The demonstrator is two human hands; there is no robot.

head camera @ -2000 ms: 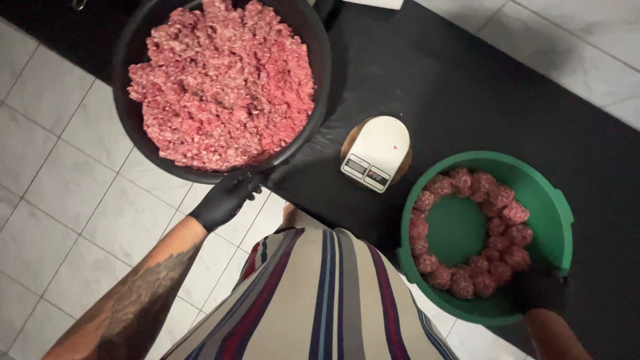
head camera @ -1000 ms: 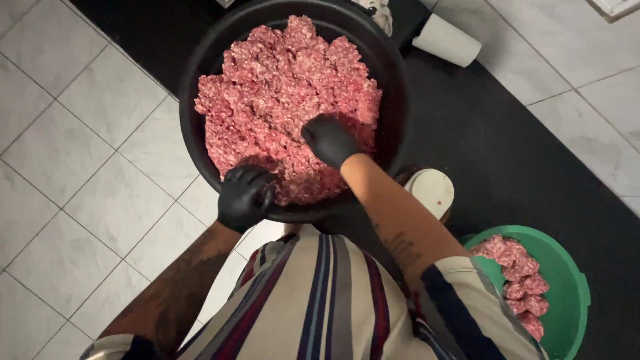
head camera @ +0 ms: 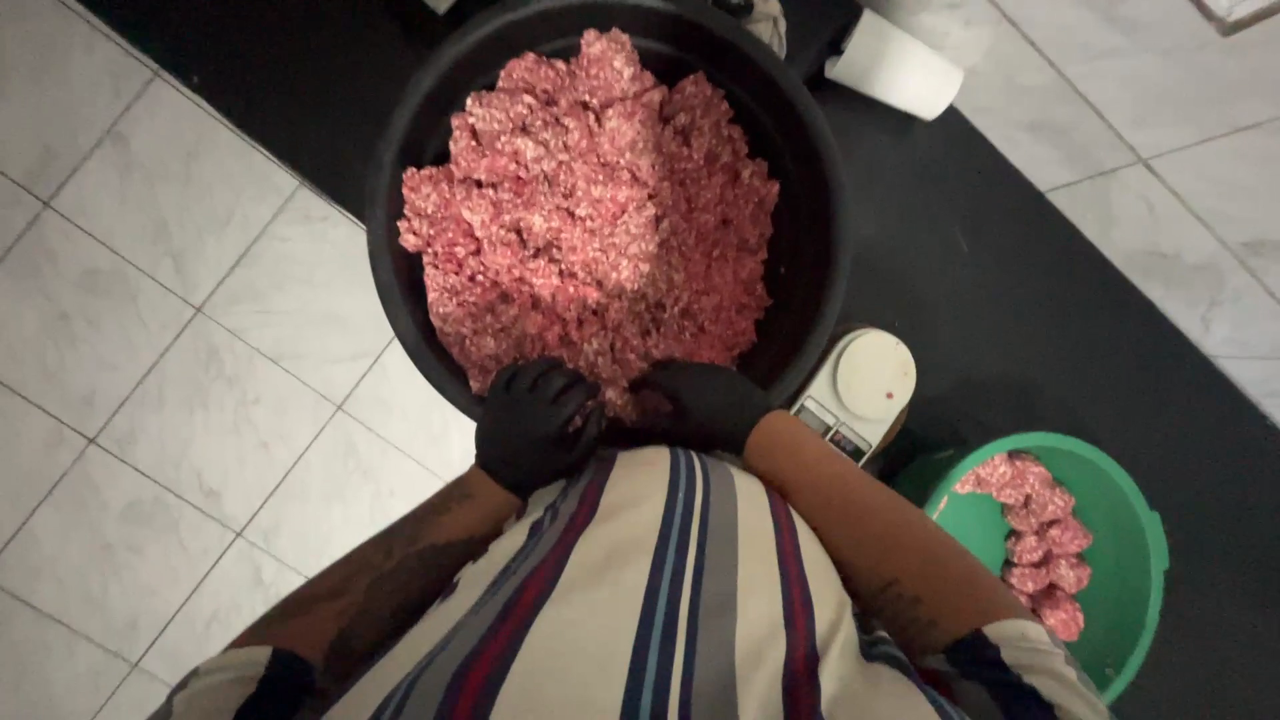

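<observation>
A wide black tub (head camera: 388, 215) holds a large heap of ground meat (head camera: 590, 200). At its near rim are both my hands in black gloves, close together. My left hand (head camera: 540, 420) has its fingers curled, with a bit of meat showing at the fingertips. My right hand (head camera: 705, 405) is bent over the near edge of the meat, its fingers mostly hidden. Whether either hand grips meat cannot be made out. Right of the tub lies a white kitchen scale (head camera: 865, 385). Several meatballs (head camera: 1045, 540) rest in a green basin (head camera: 1130, 520) at the lower right, partly hidden by my right arm.
The black countertop (head camera: 1000, 290) runs diagonally beneath the tub, scale and basin. A white roll or cup (head camera: 895, 65) lies near the far edge, beside a crumpled cloth (head camera: 768, 25). White floor tiles (head camera: 200, 370) show on the left, with pale tiles (head camera: 1150, 100) at the upper right.
My right hand was at the green basin, then on the meat, and is now at the tub's near rim beside my left hand. The view has shifted.
</observation>
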